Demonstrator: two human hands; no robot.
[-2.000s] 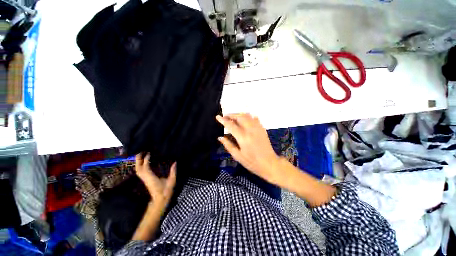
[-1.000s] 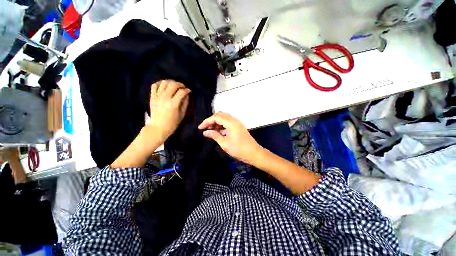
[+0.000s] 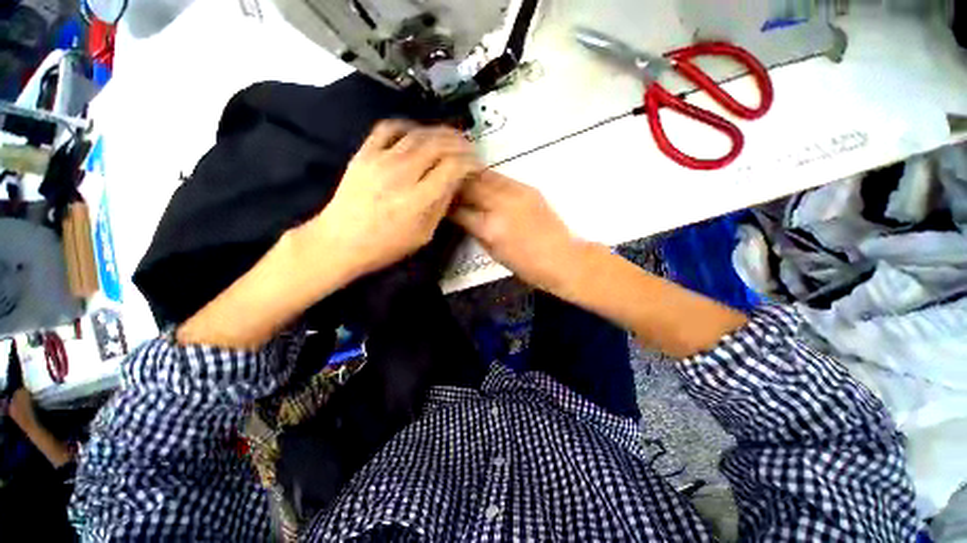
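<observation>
Black fabric (image 3: pixel 265 159) lies on the white machine table and hangs over its front edge toward the lap. My left hand (image 3: pixel 408 191) rests on the fabric near the needle area, fingers bent over its edge. My right hand (image 3: pixel 514 228) is beside it, fingertips pinching the fabric's right edge. The two hands touch or nearly touch, and the fingertips are partly hidden. The sewing machine's presser foot area (image 3: pixel 456 95) is just above the hands, at the fabric's upper right edge.
Red-handled scissors (image 3: pixel 700 101) lie open on the table right of the needle. Pale fabric pieces (image 3: pixel 848 286) are heaped at the right, beside a blue crate (image 3: pixel 705 260). A second red-handled pair (image 3: pixel 55 356) lies far left. Another person's arm (image 3: pixel 40 426) shows at the lower left.
Both hands have moved up to the fabric's edge by the needle and come together. The fabric has been shifted and folded, its right edge now near the presser foot. The view has shifted.
</observation>
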